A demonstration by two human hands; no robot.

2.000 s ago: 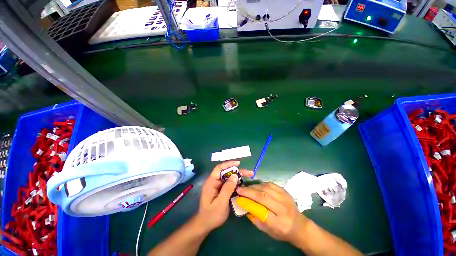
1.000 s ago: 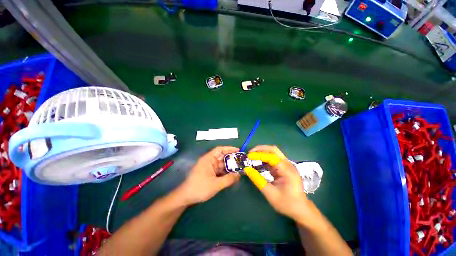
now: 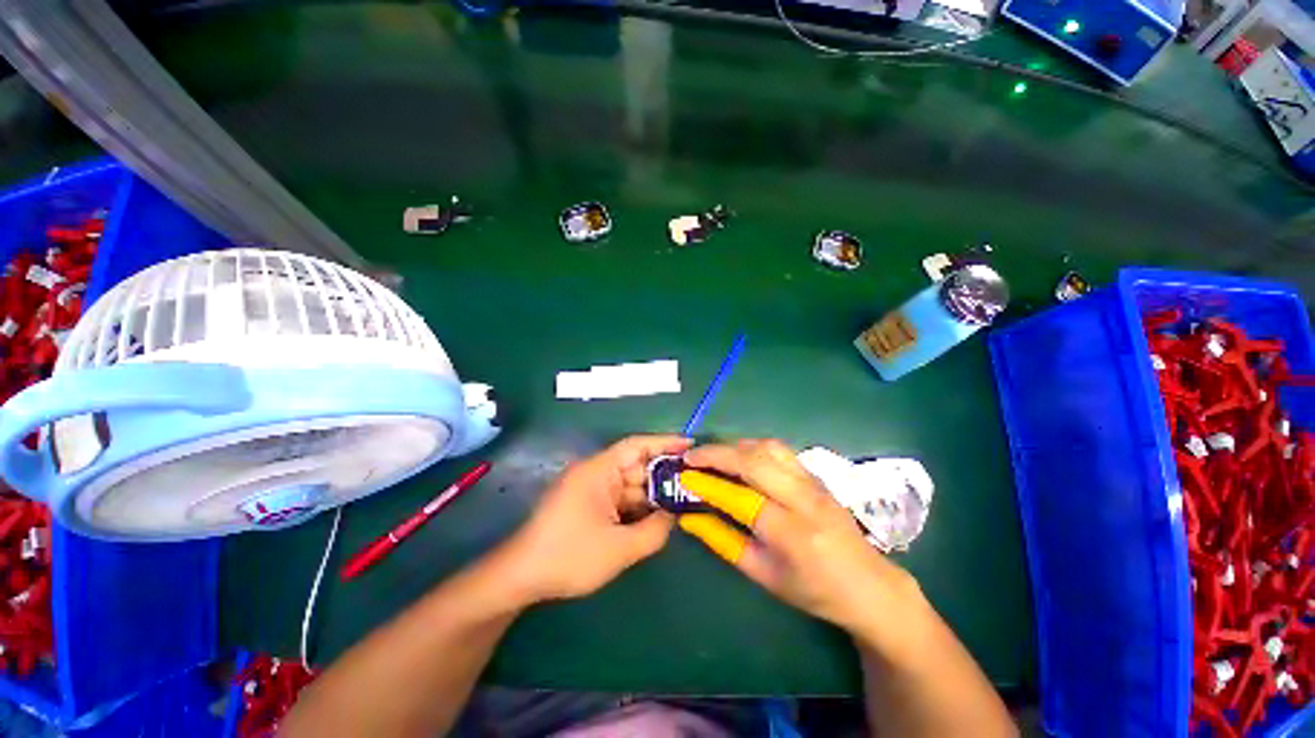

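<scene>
A small dark rounded-square device unit [image 3: 668,485] with a pale rim is held between both hands at the lower middle. My left hand [image 3: 594,522] grips its left side with thumb and fingers. My right hand [image 3: 790,526] wears yellow finger cots [image 3: 721,498] on two fingers, which press on the unit's right side and cover part of its face. A crumpled white wipe [image 3: 883,495] lies right of my right hand. A thin blue stick [image 3: 717,387] and a white strip [image 3: 617,379] lie beyond my hands.
A fan [image 3: 253,389] and red marker [image 3: 417,521] are at left. Device units [image 3: 586,222] and loose parts [image 3: 698,227] form a row beyond. A blue bottle [image 3: 930,320] stands right. Blue bins [image 3: 1096,490] of red clamps [image 3: 1247,534] flank the bench.
The view has shifted downward. The pale piece earlier under my right hand no longer shows separately. My right hand's yellow-covered fingers have closed over the unit's face, and both hands remain on it.
</scene>
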